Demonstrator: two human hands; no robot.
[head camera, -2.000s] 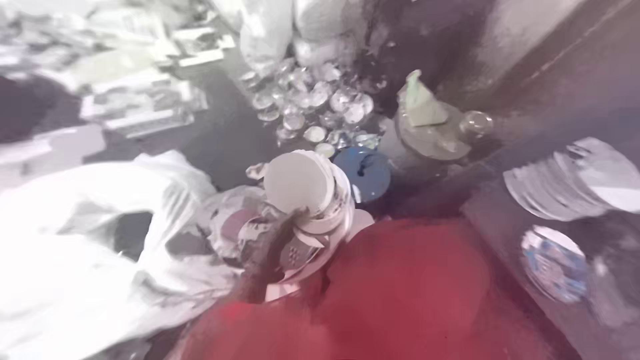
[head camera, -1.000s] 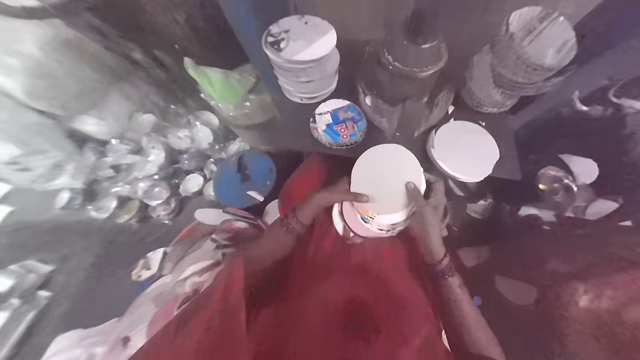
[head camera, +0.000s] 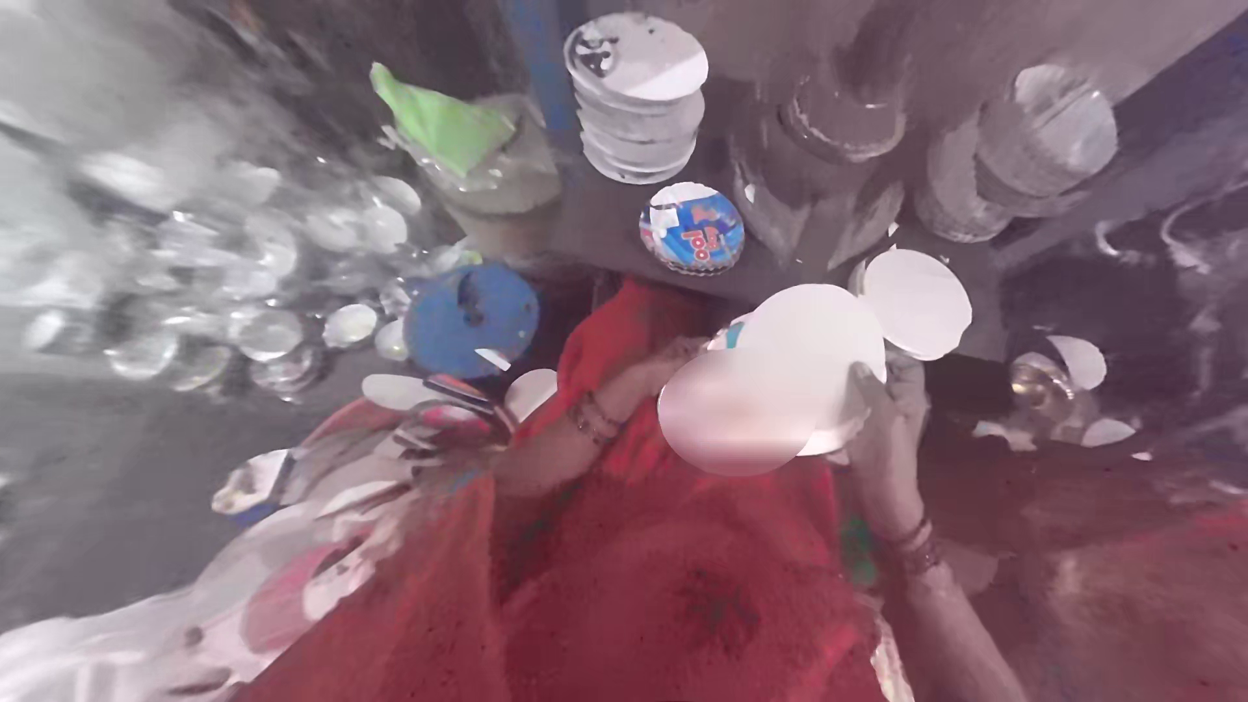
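Observation:
White round discs, apparently card (head camera: 814, 341), are held in front of my red garment. My right hand (head camera: 892, 419) grips them at their right edge, the thumb on top. My left hand (head camera: 663, 366) is at their left side; its fingers are largely hidden behind the discs. A blurred oval covers the lower left part of the discs. Just right of them lies a stack of white discs (head camera: 918, 304). A round disc printed in blue and red (head camera: 692, 229) lies beyond my hands, in front of a tall stack of pale discs (head camera: 639, 97).
At the left are a blue round lid (head camera: 472, 320), many clear and silvery round pieces (head camera: 263, 331), and a container with green cloth or plastic (head camera: 444, 122). More disc stacks (head camera: 1048, 132) stand back right. Scraps surround a small metallic object (head camera: 1043, 380) at the right. Cut pieces (head camera: 331, 497) lie lower left.
The view swung far between the first two frames. Since one second ago, the held discs have spread from a compact stack into overlapping rounds, and my left hand has gone further behind them.

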